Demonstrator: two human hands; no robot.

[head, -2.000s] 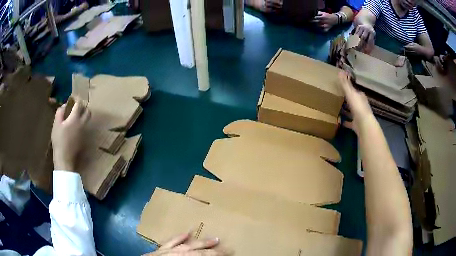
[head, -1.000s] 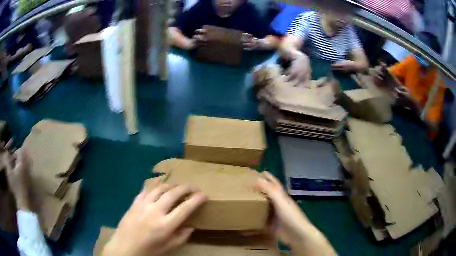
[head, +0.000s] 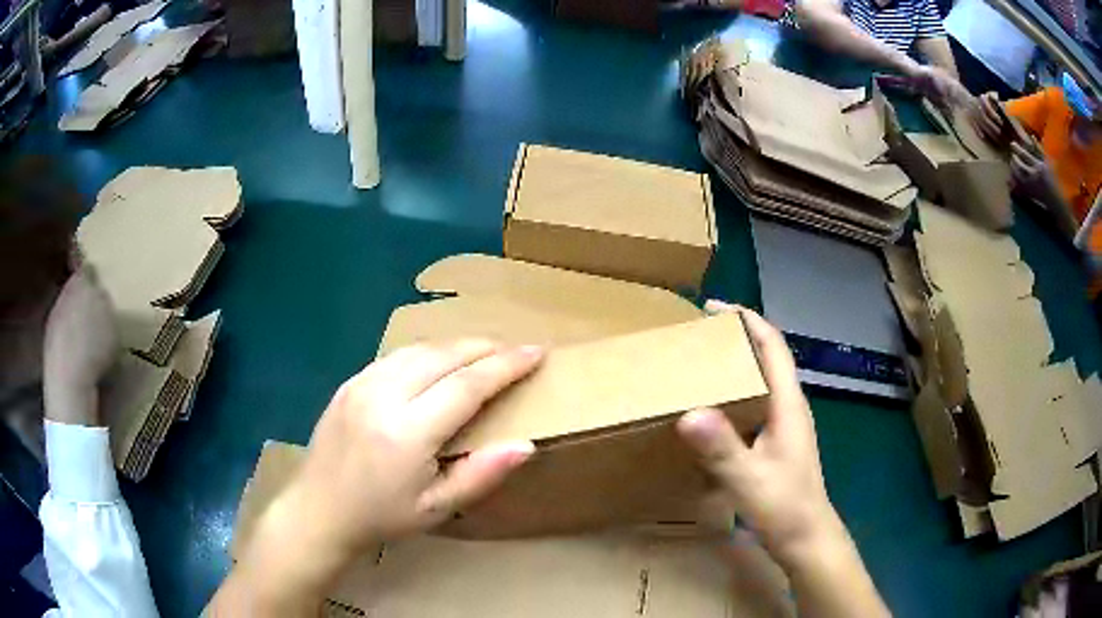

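A closed mailer box (head: pixel 616 386) is held tilted in both my hands above a flat box blank (head: pixel 520 296). My left hand (head: pixel 399 423) grips the box's left end, fingers on top and thumb on the near face. My right hand (head: pixel 773 447) grips its right end, thumb on the near face and fingers behind. The blank lies on the green table, its rounded ear showing beyond the held box and its slotted part below it. A finished box (head: pixel 610 211) lies shut just ahead. The held box hides the blank's middle.
A blank stack (head: pixel 157 254) lies left, beside another person's hand (head: pixel 85 338). More blanks (head: pixel 810 145) are piled ahead right, near a grey digital scale (head: pixel 834 302). Further blanks (head: pixel 1009 374) lie far right. Pale posts (head: pixel 359 97) stand ahead. People sit across the table.
Two seconds ago my right hand was at two boxes ahead and my left lay on the blank. One box is now in both hands, tilted up since a second ago.
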